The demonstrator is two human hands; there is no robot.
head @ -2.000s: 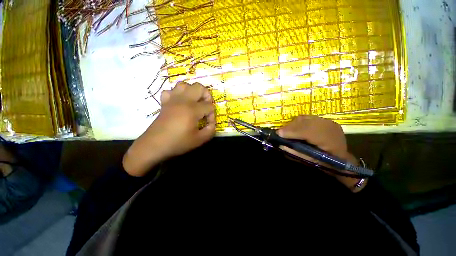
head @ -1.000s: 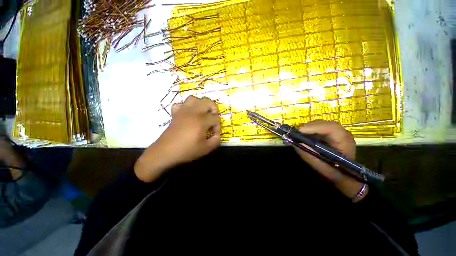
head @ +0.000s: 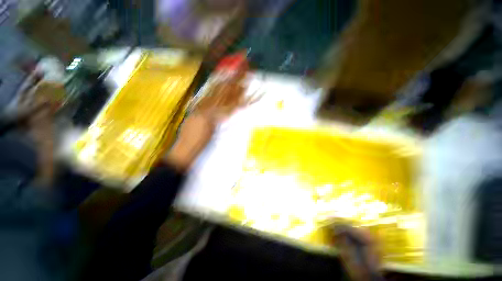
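Note:
The whole view is blurred. The yellow panel stack (head: pixel 330 159) lies on the white bench top (head: pixel 212 181) in front of me, with strong glare; its lead wires cannot be made out. My left hand (head: pixel 195 134) reaches to the wire bundle (head: pixel 228 90) left of the panel; its fingers blur into the wires, so I cannot tell what they hold. My right hand (head: pixel 363 255) is low at the panel's front edge around the dark soldering iron (head: pixel 349 236), whose tip is not clear.
A second yellow panel stack (head: pixel 146 115) lies to the left. A red-orange object (head: pixel 234 61) is behind the wires. A brown cardboard box (head: pixel 391 49) stands behind the panel. Another person's arm (head: pixel 44 137) is at the far left.
The view has swung up and left. My left hand has left the panel's left edge and moved out to the wire bundle. My right hand with the iron is now lower in view.

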